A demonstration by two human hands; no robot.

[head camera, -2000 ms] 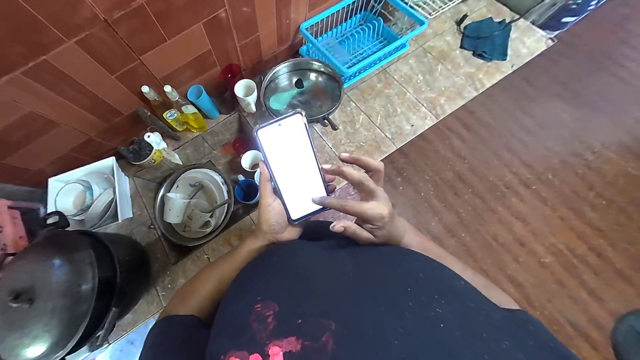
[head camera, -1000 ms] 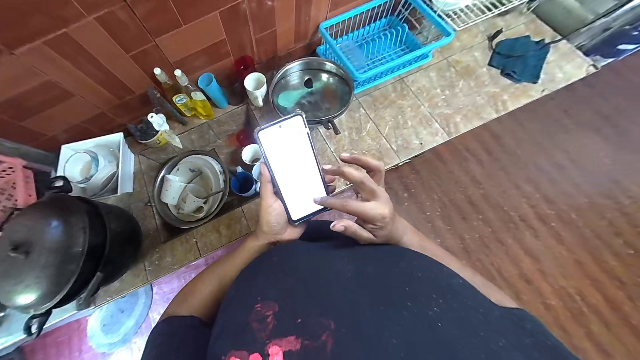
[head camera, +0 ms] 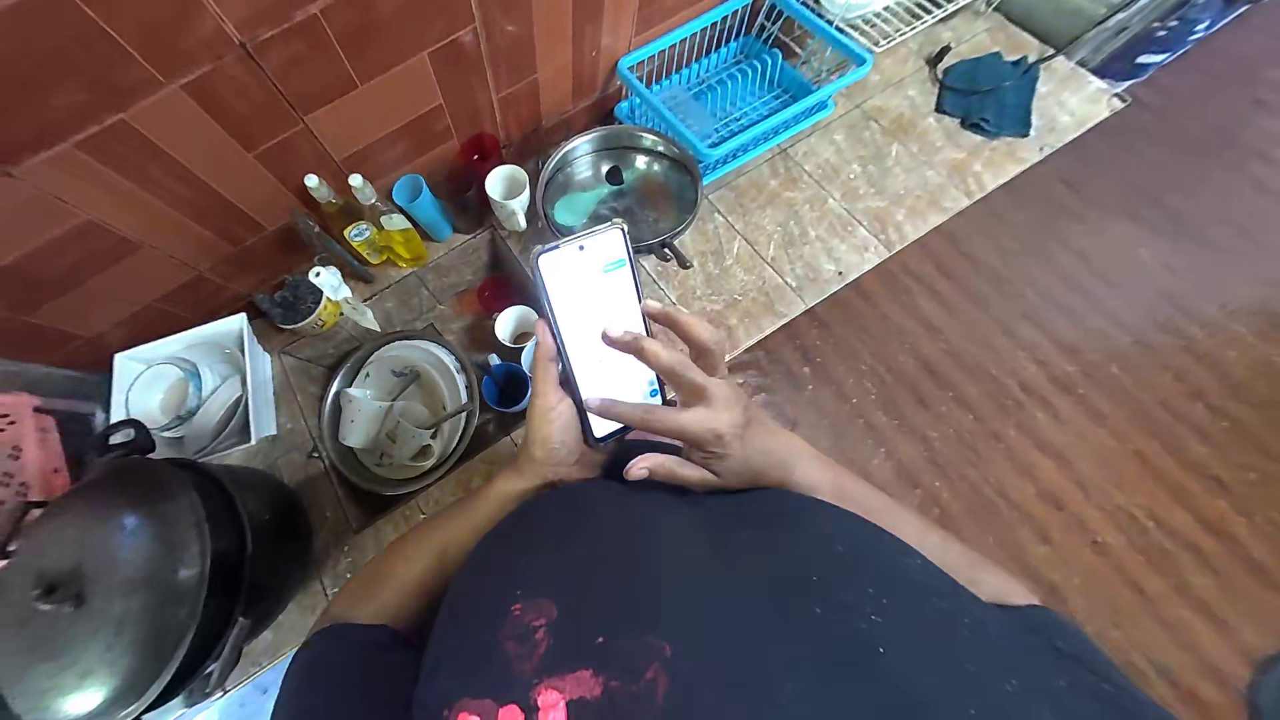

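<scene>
A smartphone [head camera: 595, 320] with a bright, mostly white screen rests tilted in my left hand [head camera: 555, 425], whose thumb lies along the phone's left edge. My right hand [head camera: 700, 410] is over the phone's lower right part, fingers spread, with two fingertips over the screen; contact with the glass cannot be told. Just behind the phone stands a steel pan [head camera: 620, 190] with a spoon-like green thing in it. Left of my left hand are a blue mug [head camera: 506, 386], a white mug [head camera: 516, 326] and a metal basin [head camera: 345, 455] holding bowls and cups.
A blue dish rack [head camera: 740, 90] and a dark cloth [head camera: 988, 95] lie on the tiled counter. Oil bottles [head camera: 400, 240], a blue tumbler [head camera: 423, 207] and a white cup [head camera: 508, 196] stand by the wall. A white bin [head camera: 260, 380] of dishes and a large lidded pot [head camera: 100, 590] are at left.
My right hand's upper fingers have moved from the phone's right edge to over its screen. The phone stays in my left hand. The view has shifted slightly.
</scene>
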